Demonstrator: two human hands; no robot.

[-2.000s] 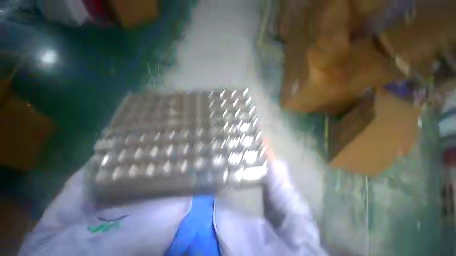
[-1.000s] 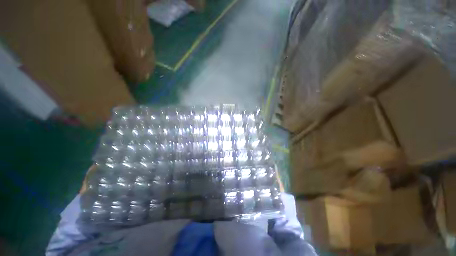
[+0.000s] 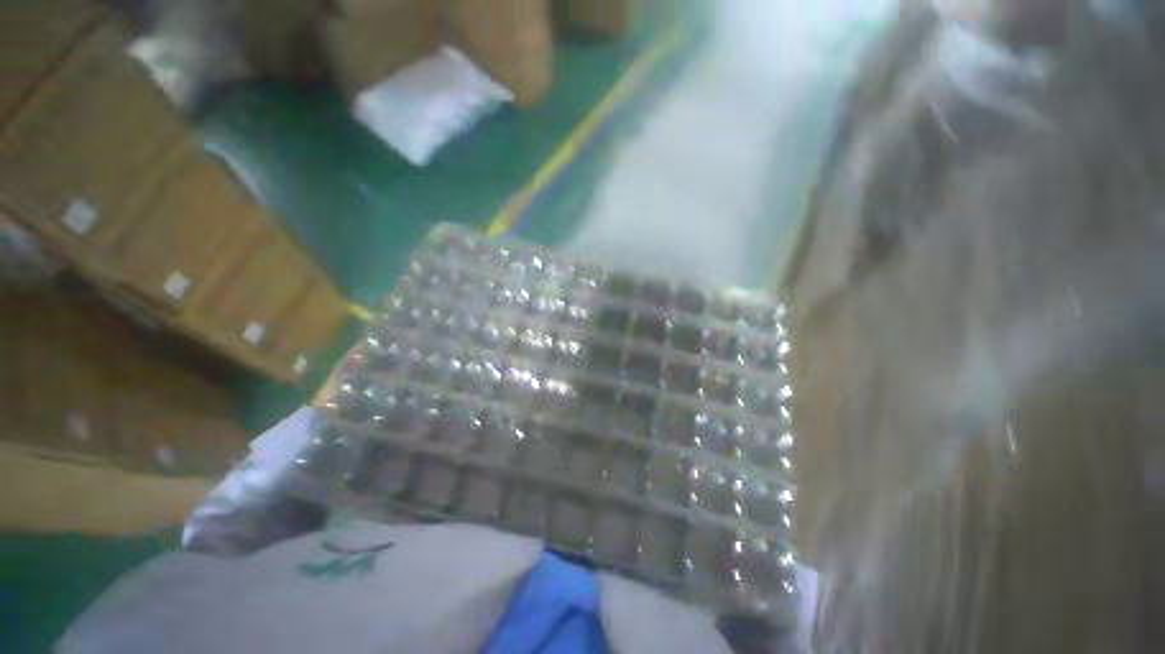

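A stack of clear, shiny blister trays (image 3: 575, 409) with a grid of square pockets is carried against the front of my smock (image 3: 319, 588), tilted down to the right. A small blurred strip of my left hand (image 3: 342, 368) shows at the stack's left edge, holding it; the fingers are mostly hidden behind the trays. My right hand is not visible; only a bit of my right sleeve shows at the lower right corner of the stack.
Stacked cartons (image 3: 166, 243) with small white labels stand on the left. A white bag (image 3: 432, 105) lies on the green floor ahead. Blurred film-wrapped goods (image 3: 984, 345) stand close on the right. A pale aisle (image 3: 703, 141) with a yellow line (image 3: 588, 125) runs ahead.
The view has moved along the aisle and tilted. Labelled cartons now show on the left, the white bag is nearer, and the wrapped goods fill the right. The tray stack remains held.
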